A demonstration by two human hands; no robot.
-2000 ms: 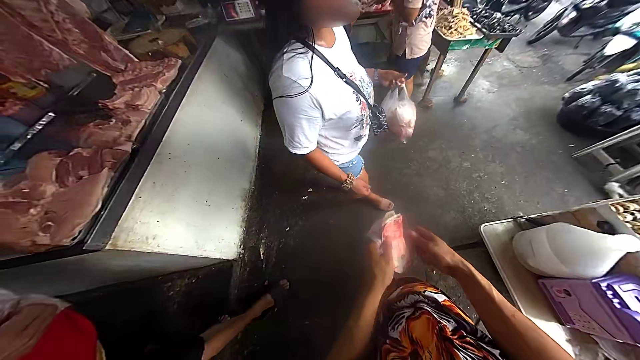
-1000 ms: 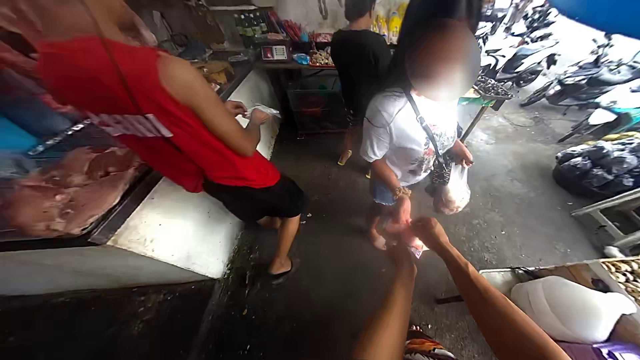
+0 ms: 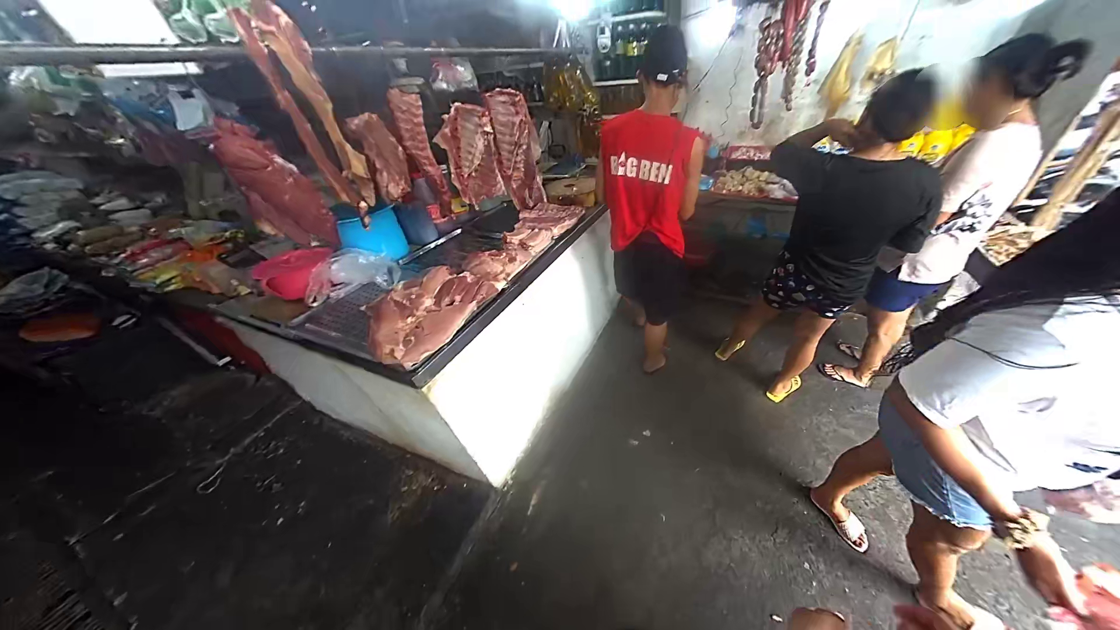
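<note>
At the bottom edge a small patch of skin, seemingly my left hand [image 3: 818, 619], just shows; what it holds is cut off. My right hand is out of view. Close by, at the lower right, a person in a white shirt [image 3: 1006, 411] and denim shorts has a hand [image 3: 1050, 569] lowered by a reddish item [image 3: 1095, 597], partly out of frame. Raw meat slabs [image 3: 429, 315] lie on the dark-edged counter [image 3: 534, 367], and rib racks [image 3: 472, 153] hang above it.
A person in a red sleeveless shirt [image 3: 647, 179] stands at the counter's far end. A person in black [image 3: 866, 192] and one in a light top [image 3: 997, 175] face a back table. A blue bucket [image 3: 372, 232] and pink basin [image 3: 293, 271] sit among the meat.
The view has swung left toward the meat counter. The person in red, bent beside the counter a second ago, now stands farther back. My forearms have mostly left the frame.
</note>
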